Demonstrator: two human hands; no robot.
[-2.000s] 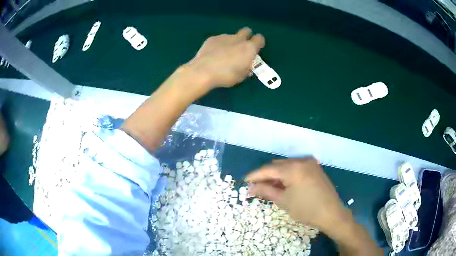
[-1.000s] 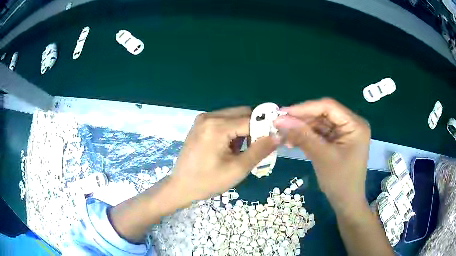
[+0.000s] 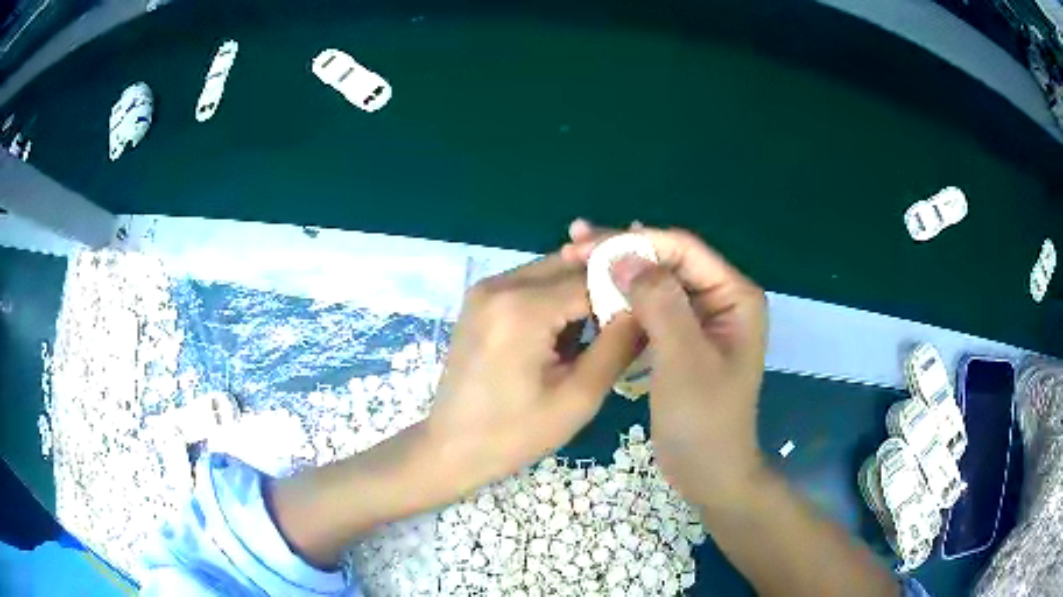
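Note:
A white oval car base (image 3: 605,283) is held between both hands above the pale belt edge rail, its far rounded end showing and the rest mostly covered by fingers. My left hand (image 3: 525,350) grips the base from the left side. My right hand (image 3: 699,338) presses its thumb on the top of the base, near the far end. Whether a small insert is under the thumb is hidden. A heap of small cream-white inserts (image 3: 548,525) lies on the worktop below the hands.
The green conveyor belt (image 3: 653,128) carries scattered white bases (image 3: 351,79). Stacked bases (image 3: 921,461) lie beside a black phone (image 3: 981,455) at right, with a filled parts bag (image 3: 1037,513) beyond. A crinkled clear plastic bag (image 3: 303,338) lies left. A metal post (image 3: 58,204) crosses the left edge.
My left hand took a base from the belt and brought it back over the rail. My right hand came up from the heap to the base, and its thumb now covers the top.

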